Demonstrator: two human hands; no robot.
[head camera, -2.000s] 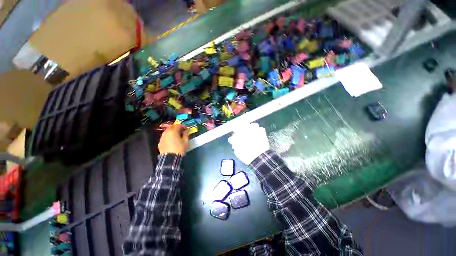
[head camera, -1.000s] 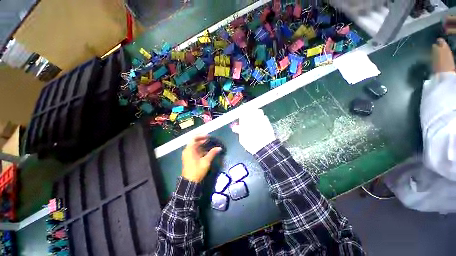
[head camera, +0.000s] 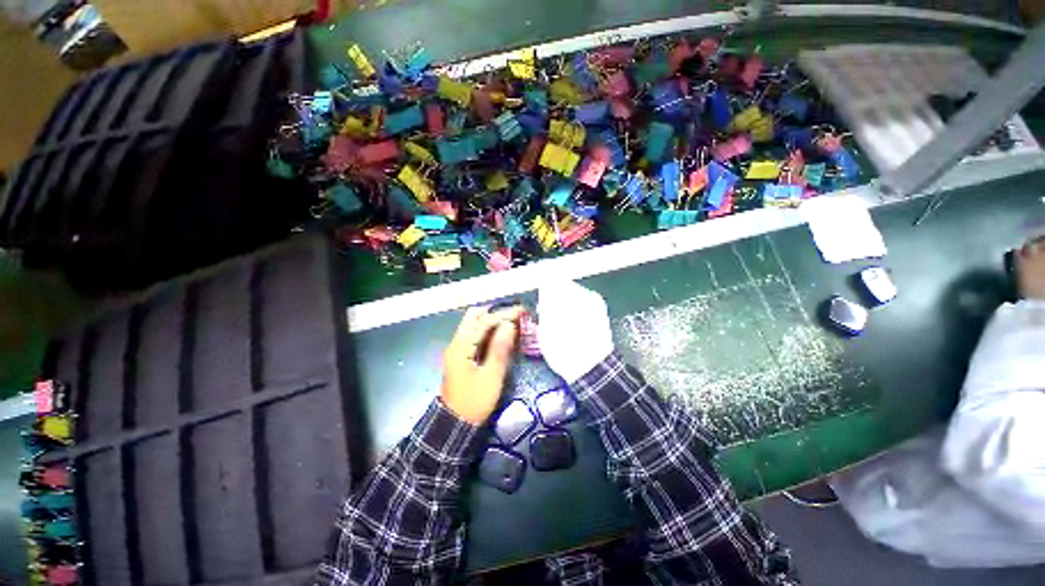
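Observation:
My left hand (head camera: 479, 364), bare, holds a dark rounded-square housing (head camera: 501, 310), mostly covered by its fingers, above the bench by the rail. My right hand (head camera: 575, 330), in a white glove, is close beside it. A pink-red binder clip (head camera: 528, 335) shows between the hands, at the glove's fingers; whether it touches the housing cannot be told. Several glossy dark housings (head camera: 552, 449) lie on the green bench just below the hands. The pile of coloured clips (head camera: 558, 158) lies beyond the white rail (head camera: 670, 242).
A black ribbed foam tray (head camera: 206, 429) is at left, with a row of clips (head camera: 49, 492) along its far-left edge and stacked trays (head camera: 149, 137) behind. At right are a white wipe (head camera: 846, 231), two housings (head camera: 848, 314), a pale slotted tray (head camera: 888, 97) and another person's sleeve (head camera: 1008, 395).
My left hand has moved from the clip pile to beside the glove and taken one housing from the group. At right, two housings now lie where one lay. The view has shifted.

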